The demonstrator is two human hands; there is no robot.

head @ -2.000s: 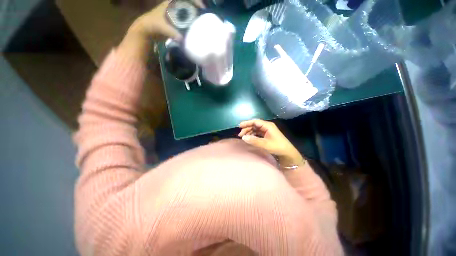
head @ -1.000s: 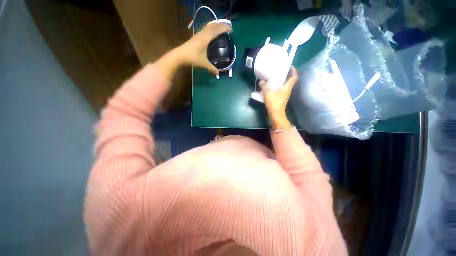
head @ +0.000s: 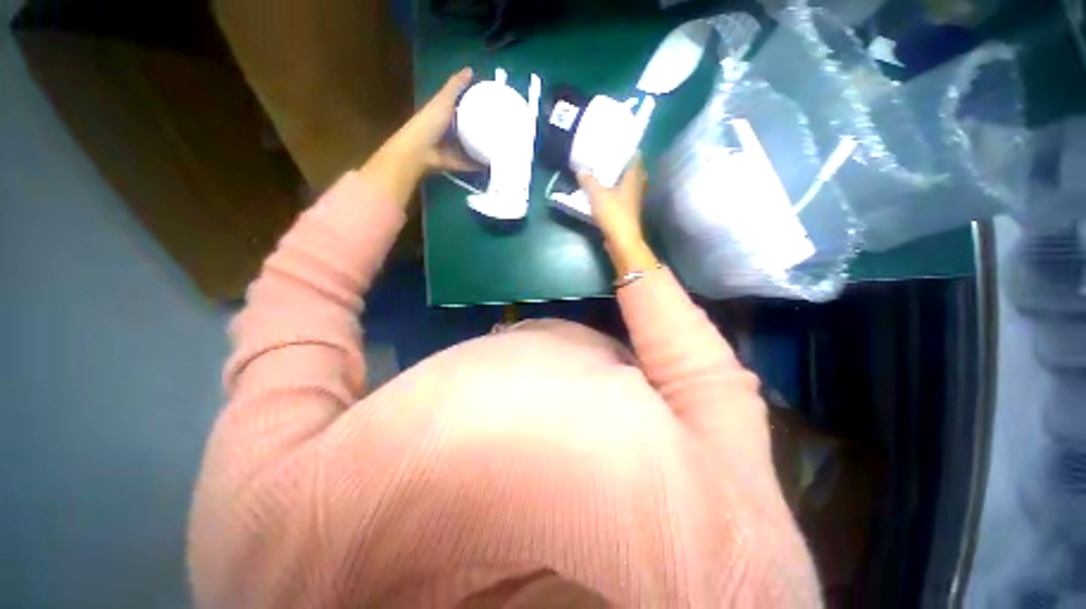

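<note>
A white security camera (head: 493, 133) with its round head up and antennas pointing away lies over the green bench mat. My left hand (head: 445, 129) holds it from its left side. A second white camera (head: 604, 140) with a black part bearing a small white square label (head: 563, 114) is beside it on the right. My right hand (head: 619, 205) grips its lower right side. A clear air-column bag (head: 707, 159) just right of my right hand has a white camera body with an antenna (head: 774, 205) inside or on it.
More clear air-column bags (head: 911, 113) are heaped at the back right of the green mat (head: 512, 268). A white flat oval piece (head: 675, 60) lies behind the second camera. Brown cartons (head: 155, 131) stand left of the bench. A white surface is at the far right.
The camera in my left hand has turned from showing its black ball to showing its white side. My right hand came up from the bench edge to the second camera and stays on it.
</note>
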